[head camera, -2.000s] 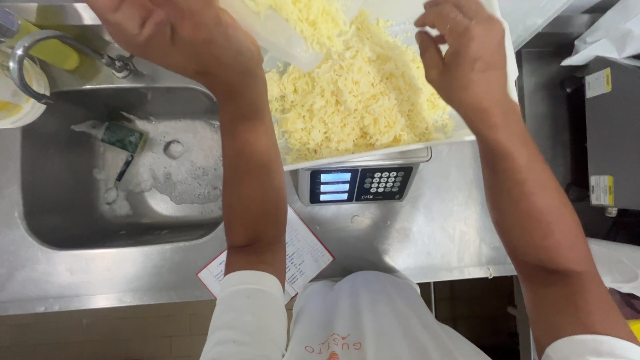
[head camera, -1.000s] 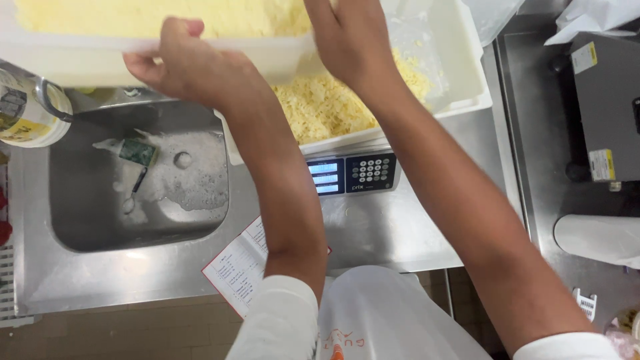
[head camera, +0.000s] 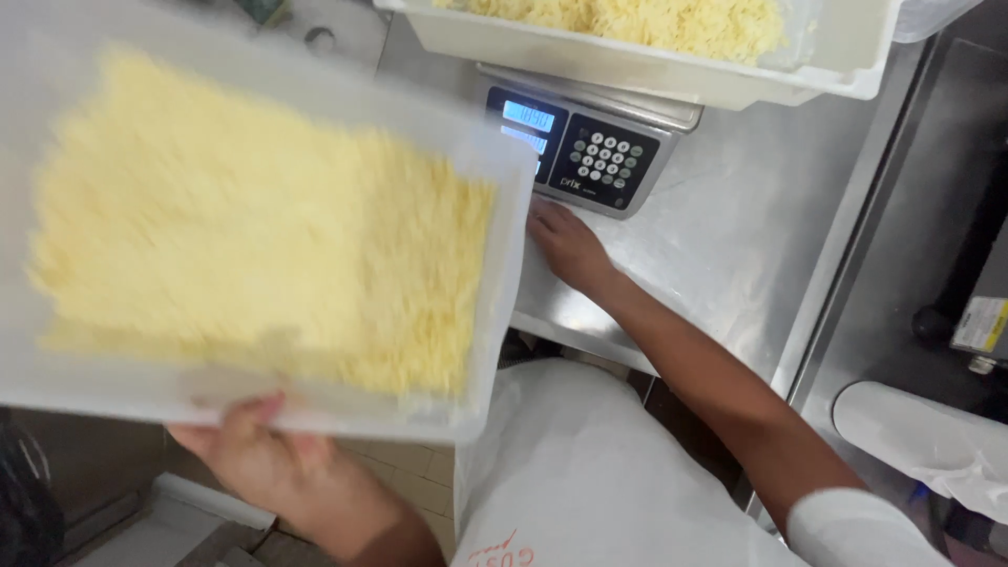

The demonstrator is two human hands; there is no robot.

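My left hand (head camera: pixel 272 457) grips the near rim of a large white plastic bin (head camera: pixel 504 260) holding shredded cheese (head camera: pixel 236 228); the bin is blurred and fills the left of the view. My right hand (head camera: pixel 568 242) is low over the steel counter, just below a digital scale (head camera: pixel 606 161); its fingertips are partly hidden by the bin's right wall, so what they touch cannot be told. Another white plastic bin (head camera: pixel 669 75) with shredded cheese (head camera: pixel 630 24) rests on the scale's platform, at the top.
The steel counter (head camera: pixel 709 228) runs along the scale. On the right are a grey machine (head camera: pixel 988 291) with a label and a white roll (head camera: pixel 929 441). Part of the sink area (head camera: pixel 331 24) shows at the upper left, and tiled floor (head camera: pixel 417 472) lies below.
The bin in my left hand has come down and nearer, over the sink side. My right hand has moved down from above the other bin to the scale's front. The view has shifted.
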